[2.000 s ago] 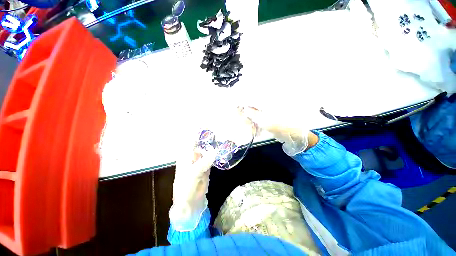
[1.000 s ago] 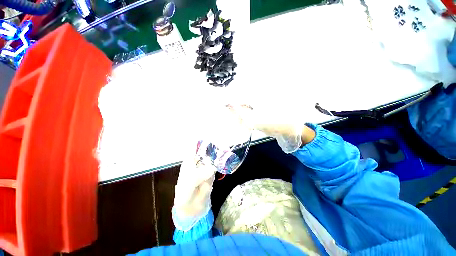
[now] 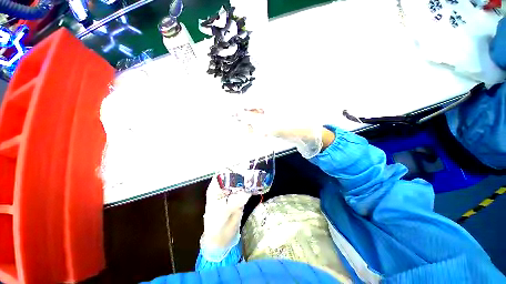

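My left hand point(image 3: 226, 208), in a thin whitish glove, holds a clear ring frame point(image 3: 274, 166) low at the bench's front edge. A glossy insert point(image 3: 247, 181) with red and blue reflections shows at its lower side, above my left fingers. My right hand point(image 3: 283, 130), also gloved, is above and to the right of the frame, over the white bench. Its fingers wash out against the white surface, so I cannot tell whether they hold anything.
A red divided bin point(image 3: 61, 161) stands at left. A heap of dark glossy trim parts point(image 3: 230, 52) and a labelled bottle point(image 3: 178, 41) stand at the back. A black strap point(image 3: 383, 119) lies at the front edge. Small dark parts point(image 3: 444, 12) and a person's blue sleeve point(image 3: 480, 130) are at right.
The bench things have shifted left in view. The glossy insert has turned to a more level, side-by-side look and sits slightly lower. My right hand has moved a little left and up in view.
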